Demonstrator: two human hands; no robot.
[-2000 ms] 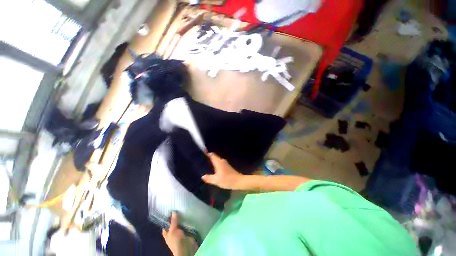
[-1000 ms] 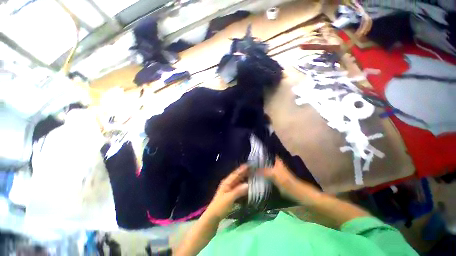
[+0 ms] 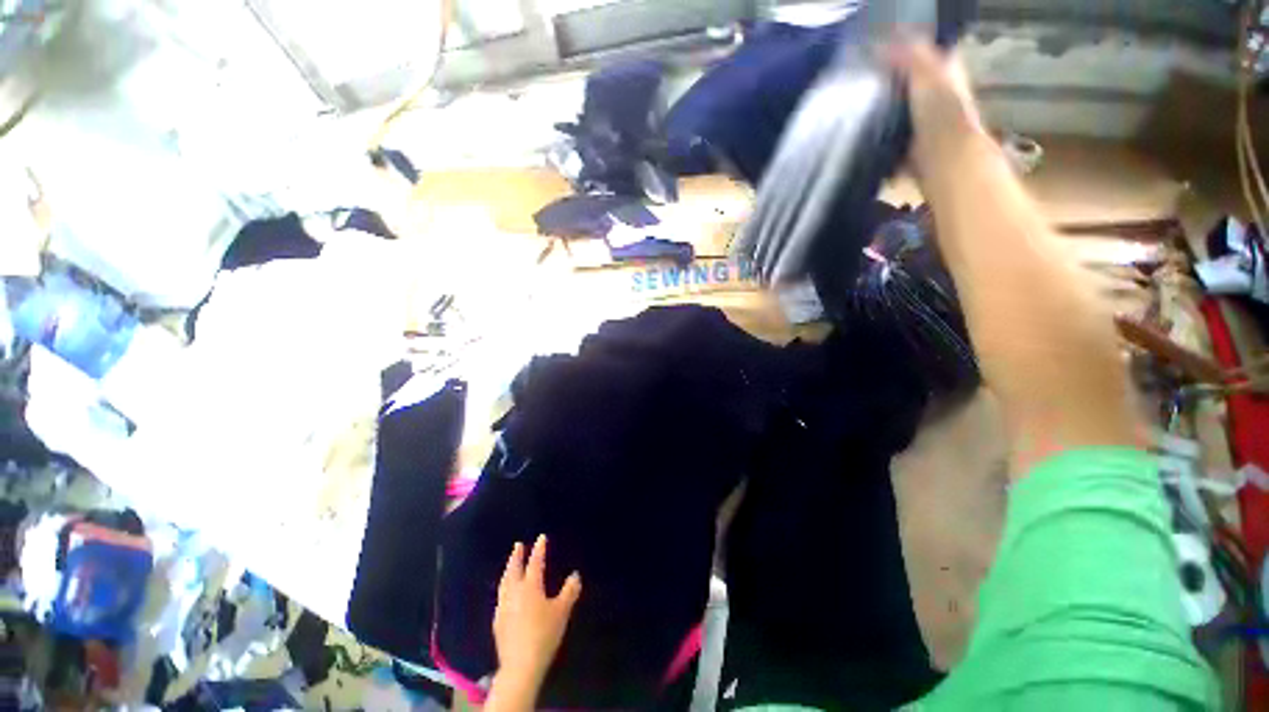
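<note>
My right hand (image 3: 926, 84) is raised at the top, gripping a dark bundle with white stripes (image 3: 818, 174) that hangs down, blurred. My left hand (image 3: 535, 608) has its fingers apart and lies over the large dark cut pieces (image 3: 626, 459), holding nothing. A pink-red tie (image 3: 454, 670) shows along the lower edge of that stack. A second dark piece (image 3: 821, 584) lies to its right, and a narrow dark stack (image 3: 406, 515) lies to its left.
Dark bundles (image 3: 612, 132) lie by the window. A white-covered surface (image 3: 299, 403) is at left, with a blue container (image 3: 105, 581) and scraps on the floor beyond. A white tape roll (image 3: 1197, 577) and red cloth (image 3: 1247, 487) are at the right edge.
The striped bundle has gone from low in front of me up towards the window in my right hand. My left hand has let go of it and is over the dark stack.
</note>
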